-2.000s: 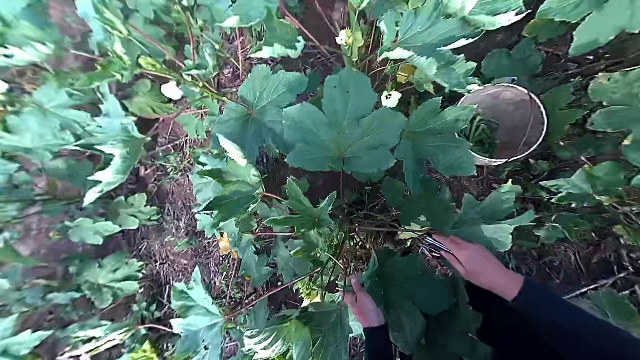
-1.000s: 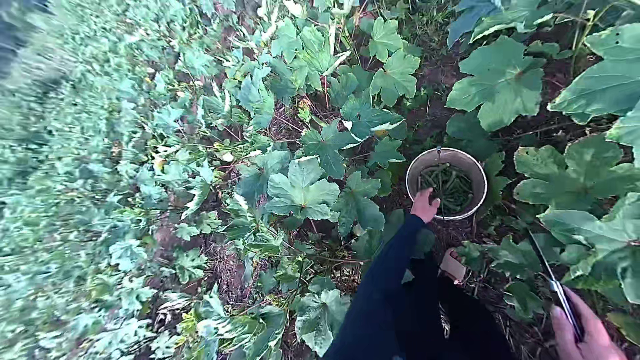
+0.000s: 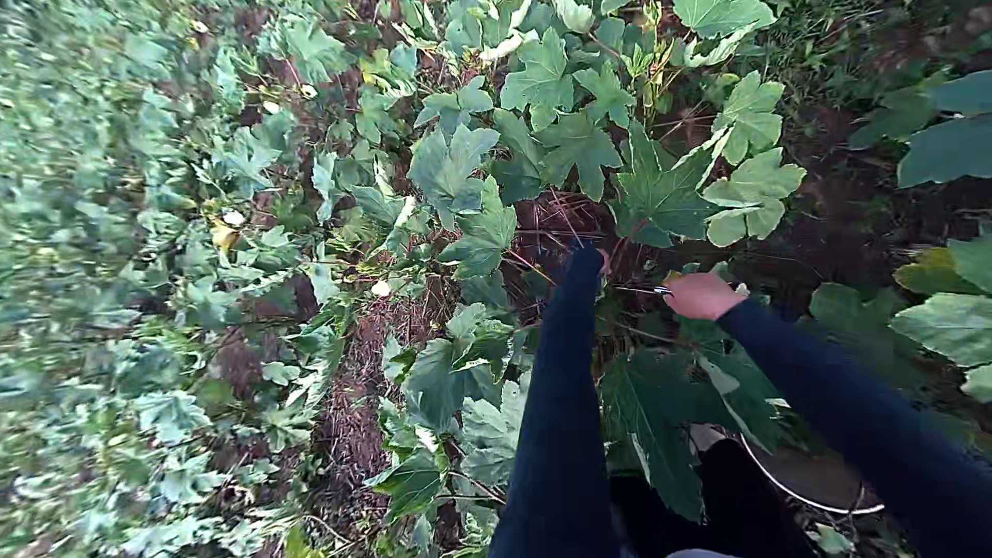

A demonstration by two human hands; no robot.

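Note:
Lobed-leaf plants, which look like okra, fill the view. My left hand (image 3: 604, 262) reaches in among their stems at the centre, mostly hidden by its dark sleeve; whether it holds anything does not show. To its right, my right hand (image 3: 701, 296) is closed on a knife (image 3: 647, 290), whose thin blade points left toward the left hand. A broad green leaf (image 3: 659, 418) hangs below the two hands. At the lower right, the rim of a bucket (image 3: 806, 500) shows partly behind the right sleeve and leaves; its contents cannot be made out.
Dense leafy plants (image 3: 449, 167) stand ahead and to the left, with a strip of bare soil and dry litter (image 3: 353, 434) running between them. More large leaves (image 3: 949, 325) reach in at the right edge. My dark-clothed legs are at the bottom, beside the bucket.
My left hand was at the bucket of green pods one second ago and is now among the stems. The right hand with the knife has come in beside it. The view has shifted.

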